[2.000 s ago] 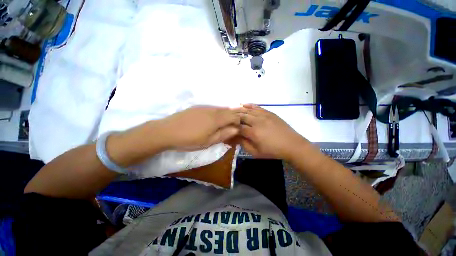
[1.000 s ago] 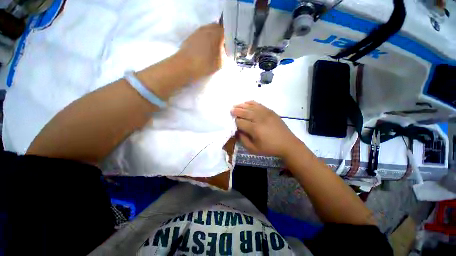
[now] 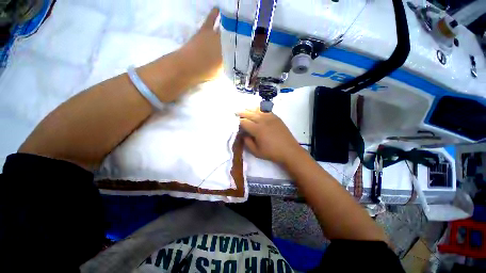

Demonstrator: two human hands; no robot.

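Note:
A white padded panel (image 3: pixel 165 141) lies on the machine table and hangs over its front edge. Brown shell fabric (image 3: pixel 239 165) shows as a strip along its right and front edges. My left hand (image 3: pixel 205 50) reaches forward over the panel, left of the needle, its fingers partly hidden behind the machine head. My right hand (image 3: pixel 266 133) has its fingertips on the panel's right edge, just in front of the presser foot (image 3: pixel 245 85). The fabric under the foot is washed out by bright light.
The sewing machine head (image 3: pixel 304 58) stands ahead. A black phone (image 3: pixel 330 125) lies right of the needle. Thread snips (image 3: pixel 377 178) and checked straps (image 3: pixel 358 178) hang at the table's right edge. A red stool (image 3: pixel 464 240) stands on the floor at right.
My left hand has moved from beside my right hand to forward near the machine head. My right hand stays at the seam edge. More brown edge now shows. The view has shifted.

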